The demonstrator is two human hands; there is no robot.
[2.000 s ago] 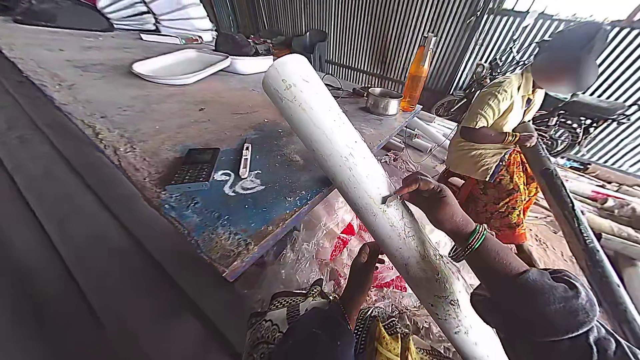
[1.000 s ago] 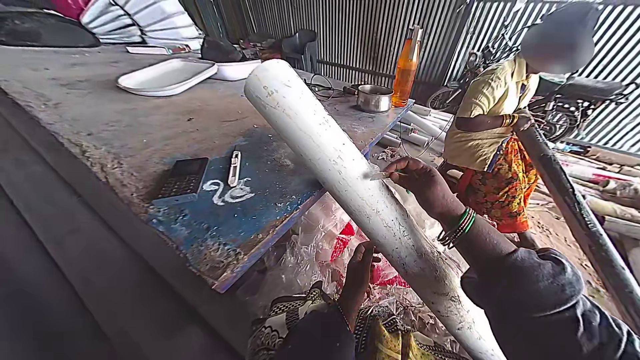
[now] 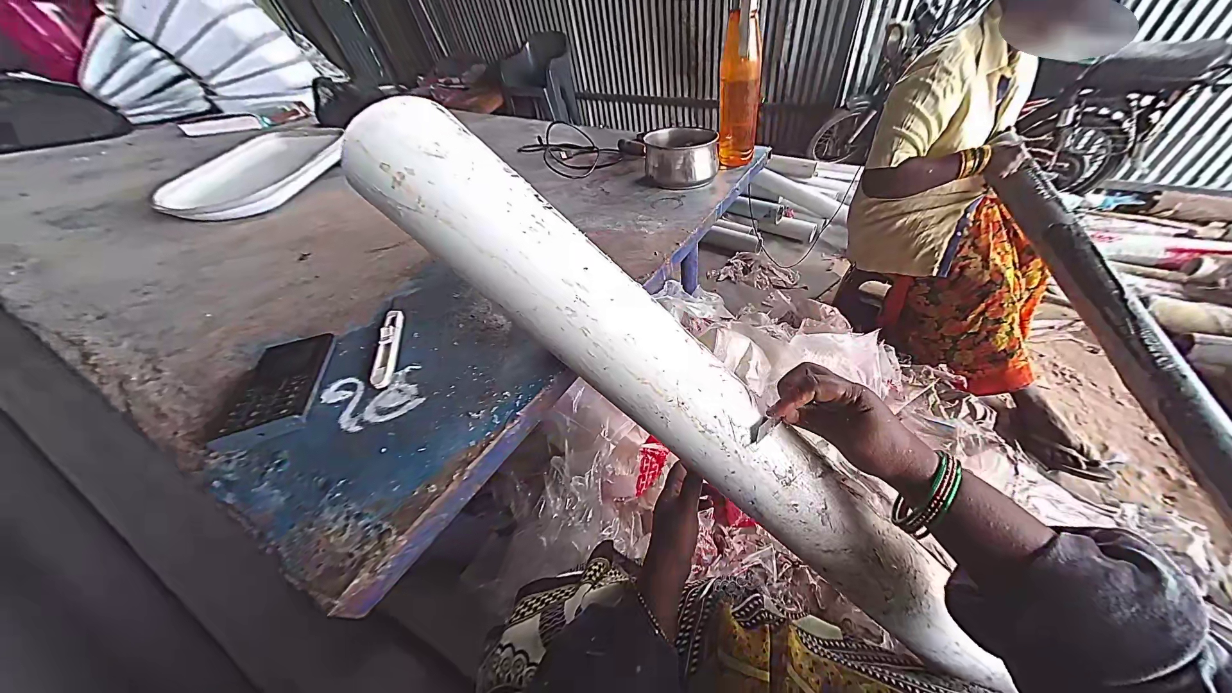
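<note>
A long white roll or tube (image 3: 577, 308) with scuffed, flecked skin slants across the view, its rounded upper end over the table and its lower end by my lap. My right hand (image 3: 828, 409), with bangles at the wrist, pinches a small thin blade (image 3: 763, 429) against the roll's surface. Under the roll, my left hand (image 3: 674, 529) touches its lower side, fingers pointing up and partly hidden; whether it grips is unclear. On the blue-painted table corner lie a white-handled cutter (image 3: 387, 348) and a dark calculator or keypad phone (image 3: 279, 383), beside white chalk-like marks.
The worn table (image 3: 115, 260) also bears a white tray (image 3: 250, 178), a steel pot (image 3: 681, 157), a black cable (image 3: 577, 154) and an orange bottle (image 3: 740, 87). Crumpled clear plastic (image 3: 597, 462) heaps below. At the right, a person (image 3: 938, 183) holds a dark tube (image 3: 1107, 289) near more tubes.
The small blade shows clear of the roll's surface one second ago; now it meets the roll. My right hand has moved a little down along the roll. The left hand stays beneath it.
</note>
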